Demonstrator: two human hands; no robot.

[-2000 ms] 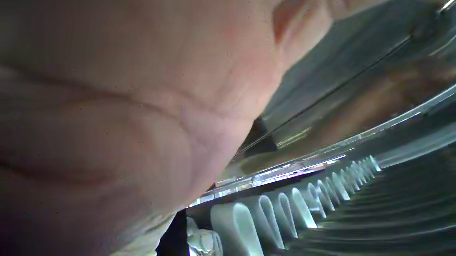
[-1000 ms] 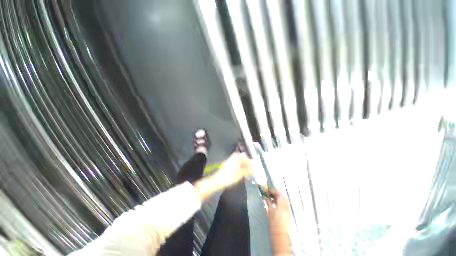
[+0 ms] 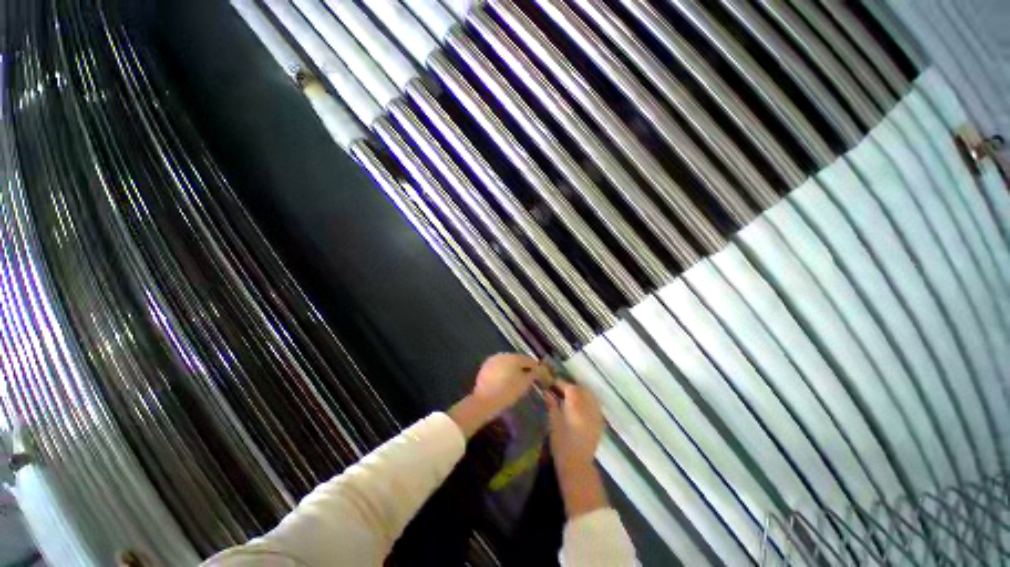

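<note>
My left hand and my right hand meet at the near left corner of the white covering. Their fingertips pinch a small brownish clip at the edge of the bar bed; its exact shape is mostly hidden by the fingers. The white covering lies ribbed over the metal bars, which are bare and shiny beyond its straight edge. Both hands are bare, with pale sleeves.
Another white area lies at the top, with a brassy clip on its edge. Another clip is at right. A zigzag metal frame is lower right. Dark aisle floor separates a neighbouring bar rack.
The view has moved from a close palm to the bed and aisle. Since one second ago, my hands have come together at the covering's corner, and more bare bars show.
</note>
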